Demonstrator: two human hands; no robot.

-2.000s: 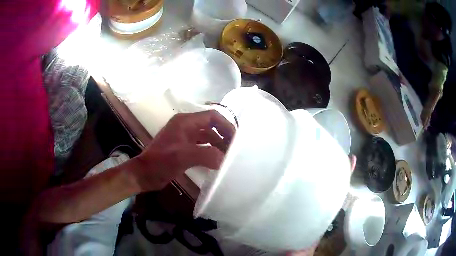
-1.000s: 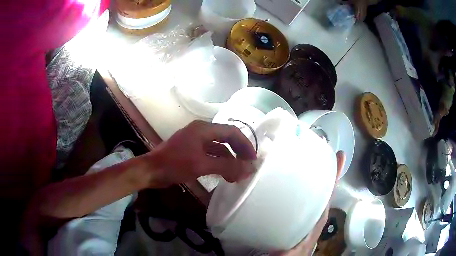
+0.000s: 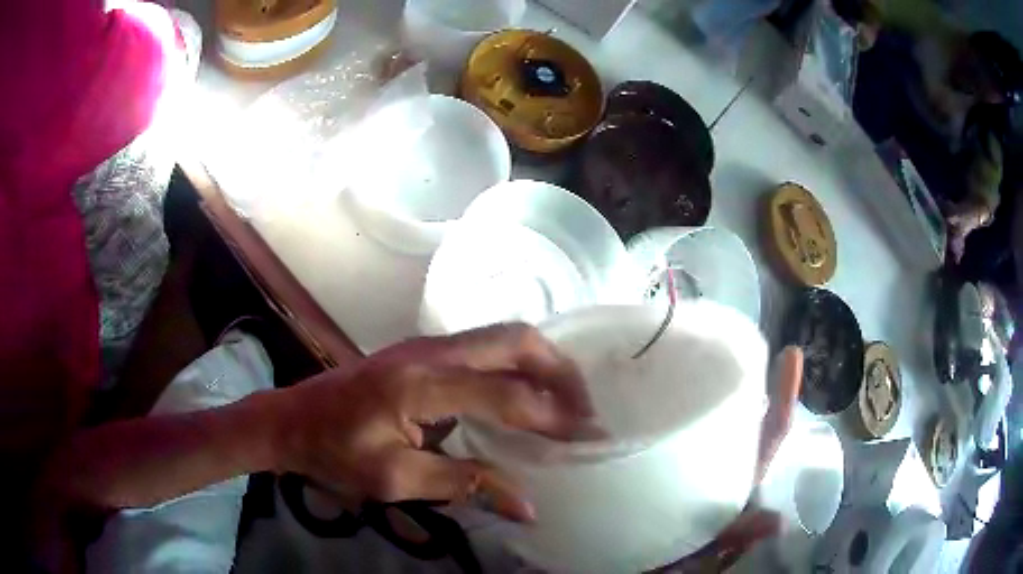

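Note:
A large milky-white body [image 3: 628, 493] is tilted, its opening facing up and away. A thin red and dark lead wire [image 3: 662, 325] stands up inside it. My left hand [image 3: 415, 415] comes in from the left, its blurred fingers over the near rim and its thumb lower, by the outer wall. Whether it grips the rim cannot be told. My right hand [image 3: 774, 448] holds the body from the right and below; most of it is hidden.
White bowls [image 3: 438, 168], a wood-look base with a cooling fan [image 3: 533, 95], dark bases [image 3: 651, 168] and small tan bases [image 3: 802, 233] lie on the white table [image 3: 325, 264]. Its brown edge [image 3: 264, 264] runs at left. A person in pink [image 3: 67, 135] sits upper left; people and boxes are upper right.
The body has tipped so its opening shows more, and it sits slightly lower. The wire now shows inside. My left hand has moved from inside the opening to the near rim, with its fingers more spread.

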